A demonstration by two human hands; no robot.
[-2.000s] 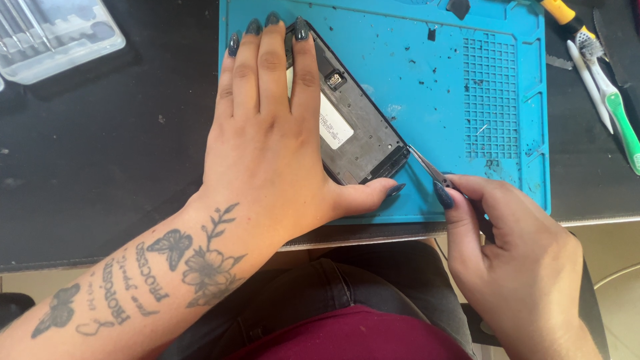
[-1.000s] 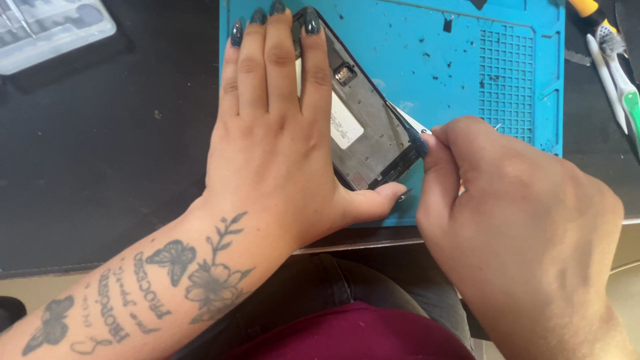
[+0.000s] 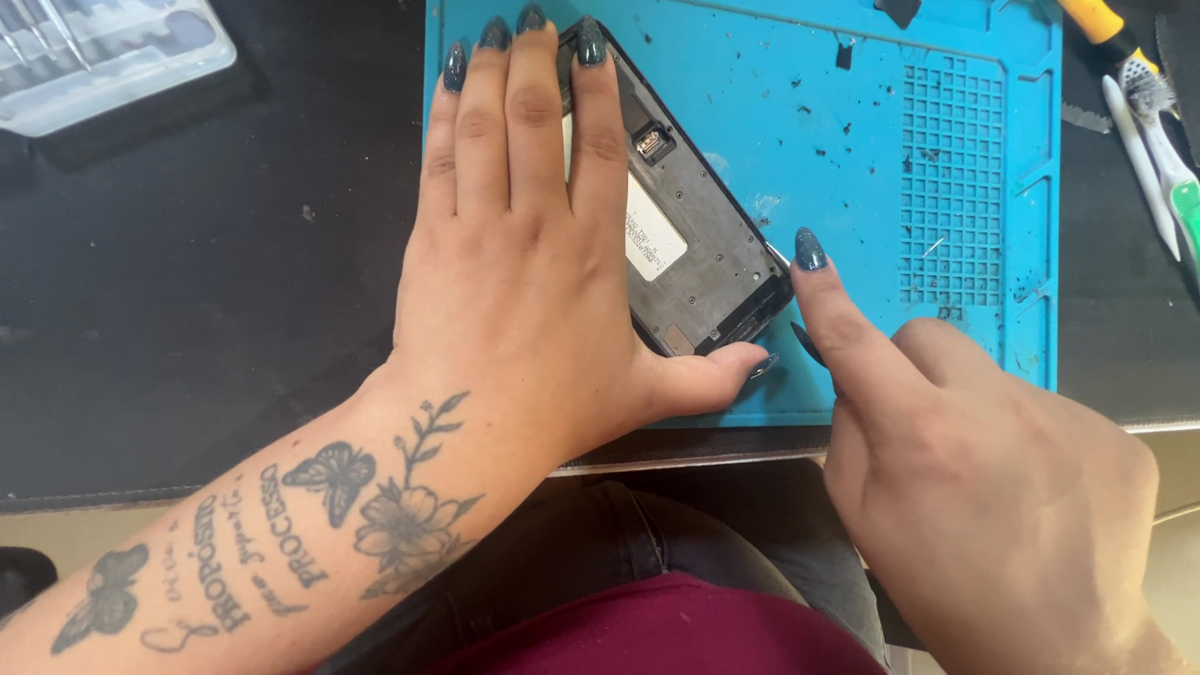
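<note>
An opened phone frame point(image 3: 722, 234), dark grey with small screws and a white label bearing writing, lies tilted on a blue silicone repair mat point(image 3: 806, 169). My left hand point(image 3: 525, 216) presses flat over its left part, fingers stretched toward its top end and the thumb at its lower end. At the phone's lower right edge is my right hand point(image 3: 937, 403), its index finger and thumb close to that edge. A thin metal tip point(image 3: 776, 251) shows between the index fingertip and the frame; the rest of that tool is hidden by the hand.
A clear plastic case point(image 3: 122, 70) with slim metal tools stands at the upper left of the black table. Dark scraps lie on the mat. To its right are a white and green brush point(image 3: 1162, 155), a white stick-like tool point(image 3: 1141, 169) and a yellow-handled tool point(image 3: 1095, 17).
My right hand held metal tweezers at the phone's lower corner; now mostly a thin tip shows at the side edge, with the index finger more extended. My left hand stays on the phone.
</note>
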